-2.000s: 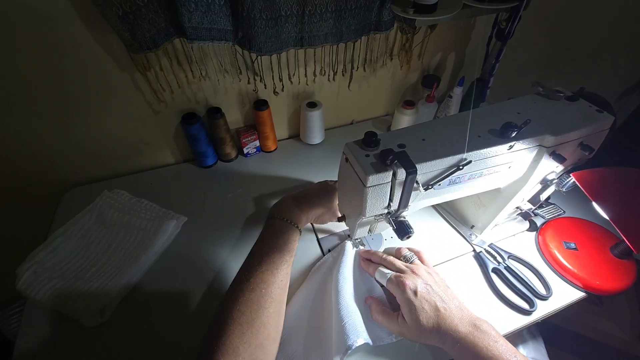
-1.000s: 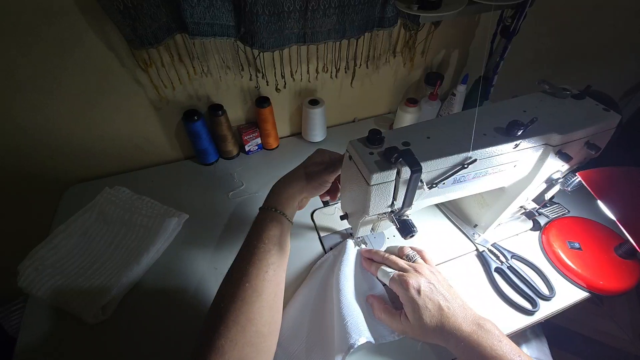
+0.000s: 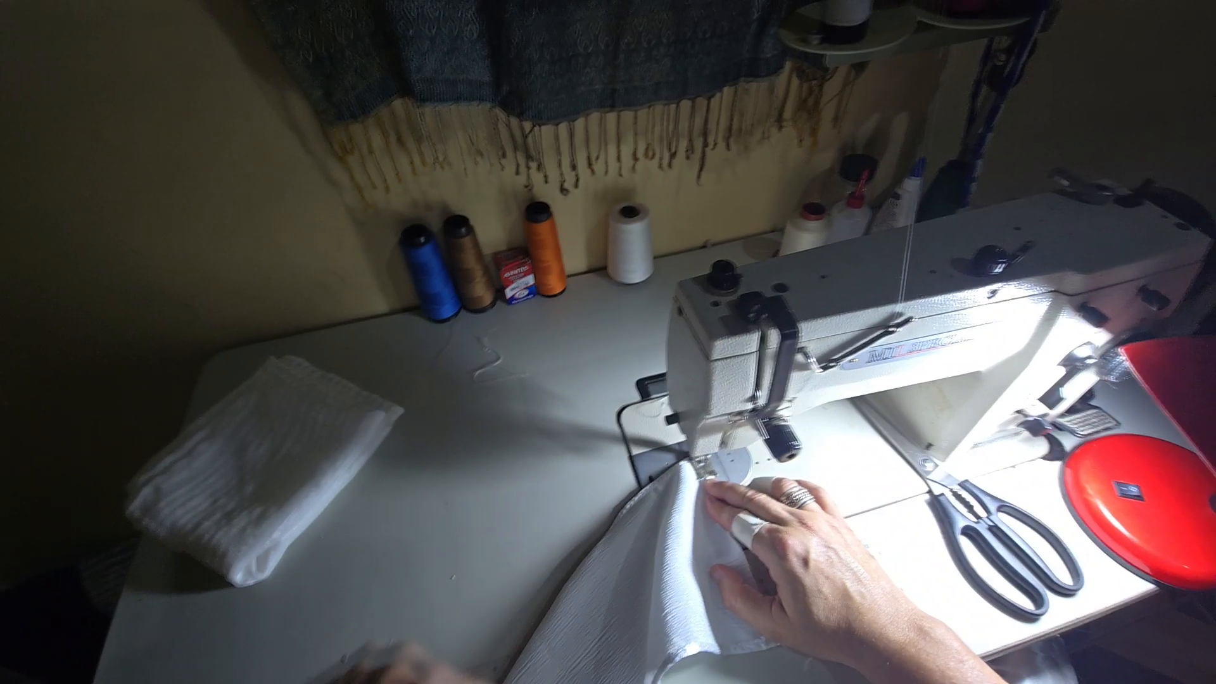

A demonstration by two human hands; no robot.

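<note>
My right hand (image 3: 807, 560), with rings on its fingers, presses the white cloth (image 3: 655, 589) on the bed just in front of the presser foot (image 3: 705, 467) of the white sewing machine (image 3: 855, 323). The cloth's narrow end lies at the foot, and its wider part runs down toward the front edge of the view. My left hand (image 3: 408, 665) is blurred at the bottom edge, left of the cloth and mostly cut off, so its fingers cannot be made out. Black-handled scissors (image 3: 1007, 546) lie on the bed to the right of my right hand.
Folded white fabric (image 3: 266, 465) lies on the table at left. Blue (image 3: 430, 275), brown (image 3: 470, 266), orange (image 3: 544, 252) and white (image 3: 630, 245) thread cones stand along the wall, with a small box (image 3: 516, 277) among them. A red lamp base (image 3: 1140, 508) is at right.
My left hand has left the far side of the machine head, where both earlier frames show it, and is now at the bottom edge. My right hand has stayed on the cloth.
</note>
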